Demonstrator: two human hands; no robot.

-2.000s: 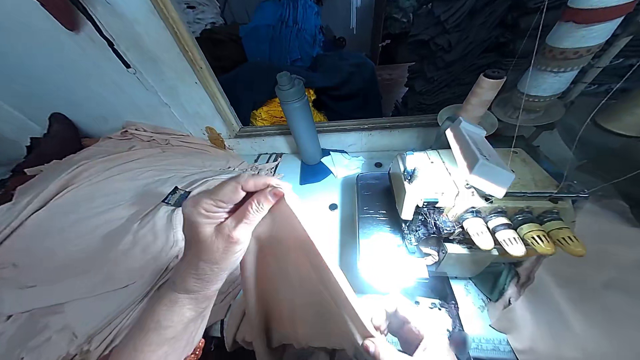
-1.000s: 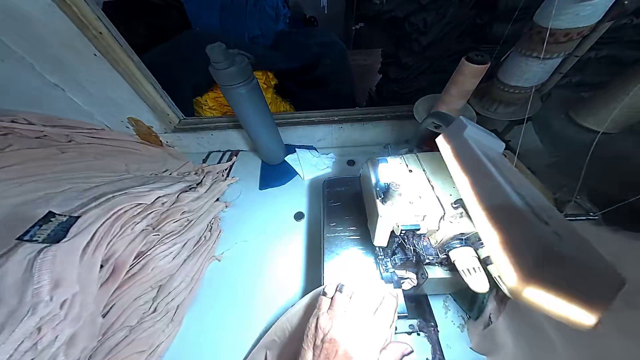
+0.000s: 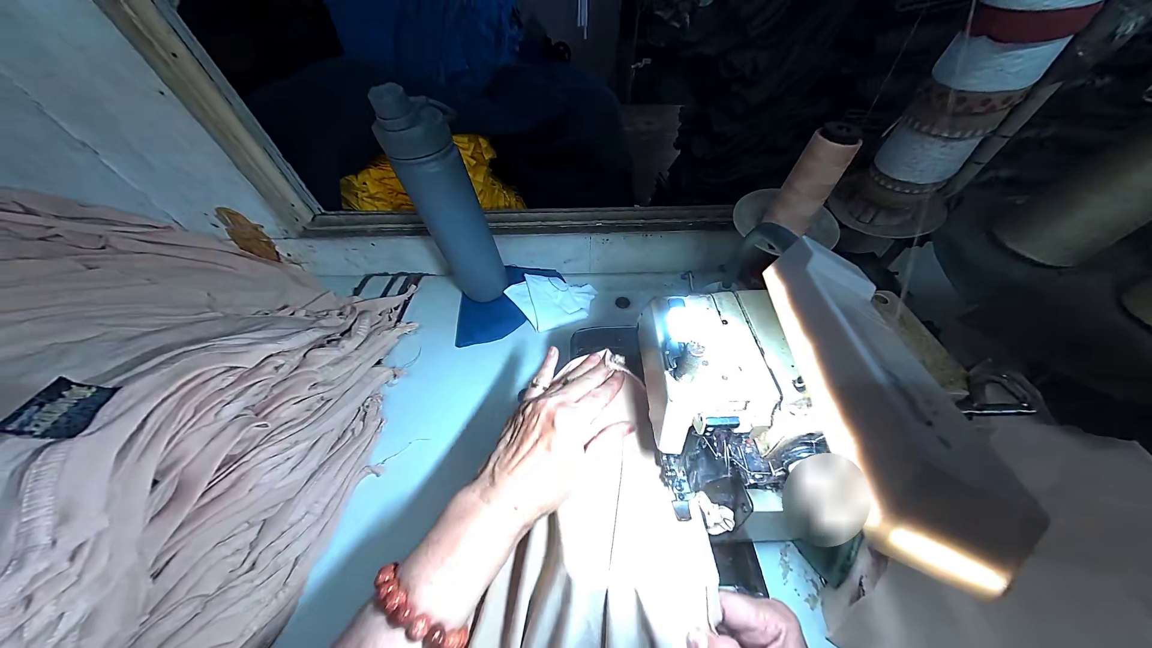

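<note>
Pale pinkish fabric lies brightly lit on the bed of an overlock sewing machine, left of its presser foot. My left hand, with a beaded bracelet at the wrist, rests flat on the far part of this fabric, fingers spread a little and pointing away. At the bottom edge my right hand pinches the near right side of the cloth between thumb and fingers; part of it is cut off by the frame. Loose threads hang around the machine's needle area.
A heap of pink fabric pieces with a dark label covers the left side. A grey bottle stands behind, beside blue and white cloth scraps. Thread cones and a lit lamp are at the right.
A second ago my left hand was nearer the front of the machine bed; it now lies farther back with the fabric beneath. More of the cloth is now spread beside the machine.
</note>
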